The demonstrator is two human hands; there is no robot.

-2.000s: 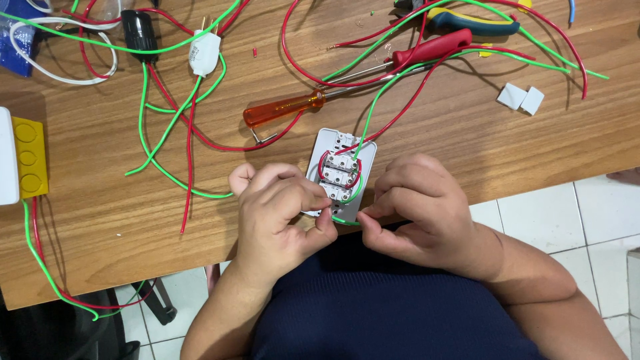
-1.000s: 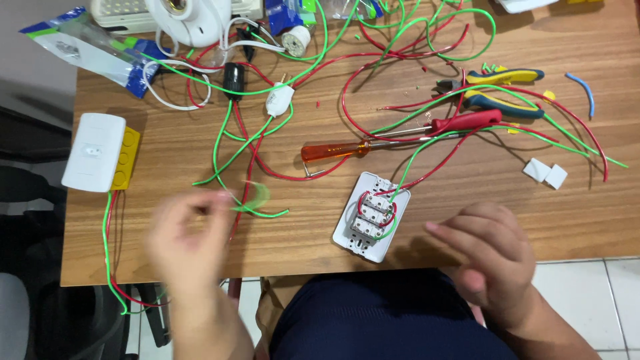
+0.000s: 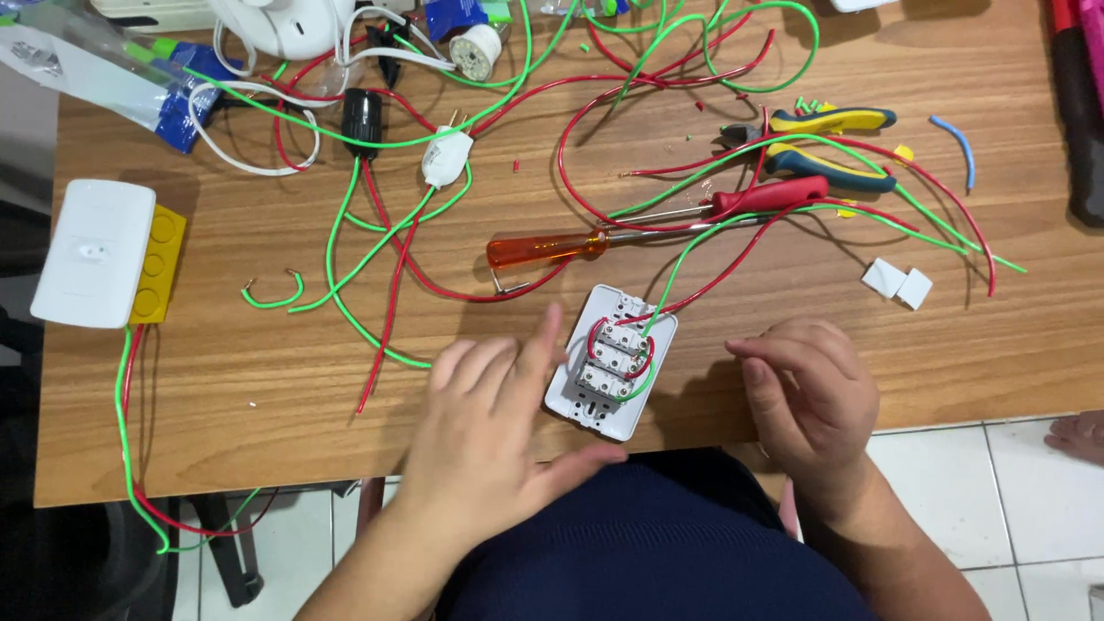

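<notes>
A white wall-outlet plate (image 3: 565,388) lies back side up near the table's front edge, with red and green wires joined to its terminal modules (image 3: 614,358). Just left of it is my left hand (image 3: 496,423), thumb and fingers spread, holding nothing. My right hand (image 3: 811,388) hovers to the right of the plate, fingers curled and a gap between thumb and forefinger, nothing seen in it. Above the plate lie an orange-handled screwdriver (image 3: 548,249) and a red-handled one (image 3: 770,196). A short bent piece of green wire (image 3: 274,304) with bare ends rests at the left.
Pliers with yellow and blue handles (image 3: 832,119) lie at the upper right, crossed by wires. Two small white covers (image 3: 897,283) are at the right. A white plate on a yellow box (image 3: 159,267) sits at far left. A white plug (image 3: 447,157) and black socket (image 3: 361,123) lie upper left.
Both hands were at the outlet plate two seconds ago. My left hand went left with a green wire piece, which now lies on the table, and has come back beside the plate.
</notes>
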